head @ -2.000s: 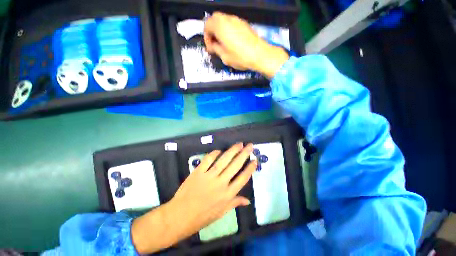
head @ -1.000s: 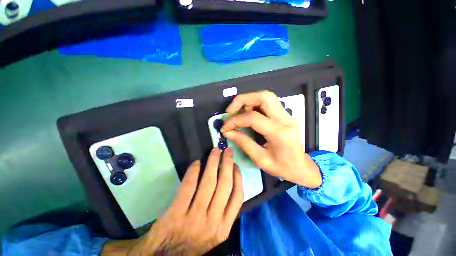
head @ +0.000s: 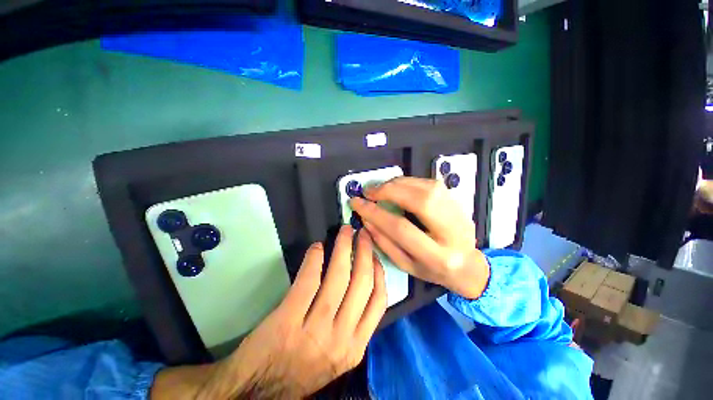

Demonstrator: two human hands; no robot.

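Note:
A black phone tray [head: 203, 158] holds several pale green phones side by side. My left hand [head: 320, 320] lies flat with its fingertips on the second phone [head: 395, 289], just below its lenses. My right hand [head: 418, 230] has thumb and fingertips brought together at that phone's camera area [head: 354, 190]; whether a small piece is between them is hidden. The leftmost phone [head: 227, 273] shows three dark round lenses. The third phone [head: 467, 183] and the fourth phone [head: 506, 195] lie to the right, partly behind my right hand and sleeve.
Blue film sheets [head: 399, 66] lie on the green bench mat behind the tray. A black box [head: 469, 35] stands beyond them, with another dark box edge at upper left. A black curtain-like strip [head: 618, 117] hangs at right, above cardboard boxes [head: 598, 289].
My right hand has come from the box at the back to the second phone's lenses. My left hand has moved slightly lower on that phone. The view has shifted closer to the tray.

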